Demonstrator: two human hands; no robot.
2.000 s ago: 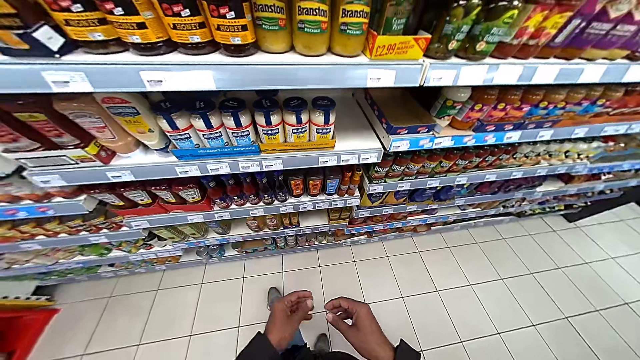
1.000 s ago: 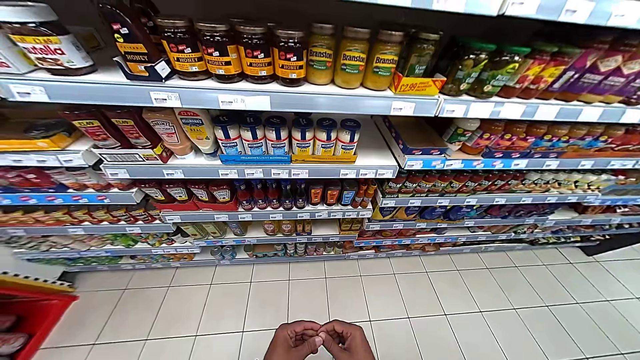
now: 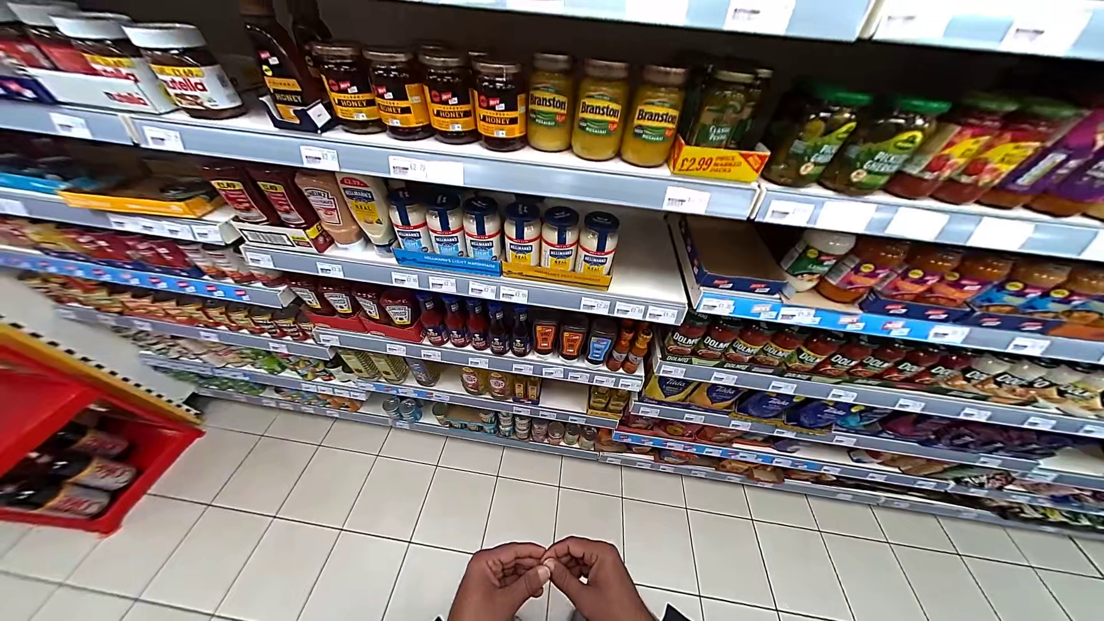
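My left hand (image 3: 503, 580) and my right hand (image 3: 591, 576) meet at the bottom centre, with their fingertips touching. The fingers of both are curled, and I see no object in either. Beyond them stand shop shelves with mayonnaise jars (image 3: 522, 237) in blue and yellow trays, squeeze bottles (image 3: 362, 207) to their left, and honey jars (image 3: 448, 99) on the shelf above. Yellow piccalilli jars (image 3: 601, 112) stand right of the honey. Chocolate spread jars (image 3: 194, 73) are at the upper left.
A red display unit (image 3: 155, 466) holding bottles stands on the tiled floor (image 3: 379, 500) at the left. The shelf edge (image 3: 552, 181) runs across the view. An opened cardboard tray (image 3: 729, 259) sits on the right-hand shelf, above rows of sauce jars (image 3: 811, 349).
My hands were apart two seconds ago and now touch at the fingertips. The view has swung left, showing more of the red display unit and the chocolate spread jars.
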